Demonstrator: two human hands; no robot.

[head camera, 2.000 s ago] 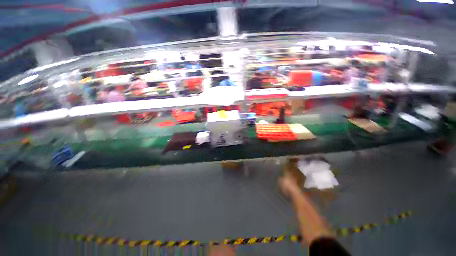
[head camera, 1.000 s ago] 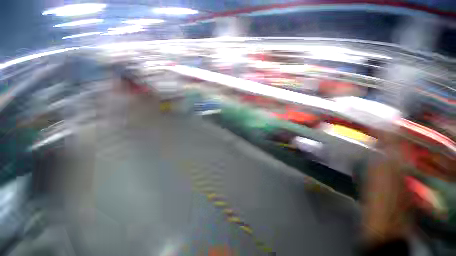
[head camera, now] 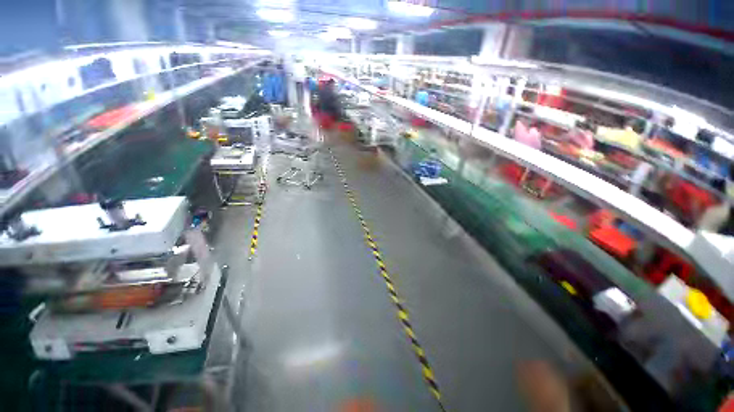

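Note:
A skin-coloured blur at the bottom edge, right of centre, looks like my right hand (head camera: 547, 388). It is cut off and too blurred to show its fingers or whether it holds anything. My left hand cannot be made out. A small orange blur (head camera: 358, 405) at the bottom centre cannot be identified. A large white bench press (head camera: 105, 229) stands nearest on the left, with dark fittings on top. An orange-brown plate (head camera: 125, 298) lies inside it, above the white bed.
A grey aisle (head camera: 314, 282) with yellow-black tape runs ahead. Green benches line the left (head camera: 121, 173) and right (head camera: 499, 213). A wheeled metal stand (head camera: 299, 170) and a blurred person in red and dark clothing (head camera: 326, 105) are farther along. A white-topped machine (head camera: 692, 310) stands at right.
The view has turned left from the right-hand bench to look down the aisle. The left press has come into view. My right arm has dropped to the bottom edge.

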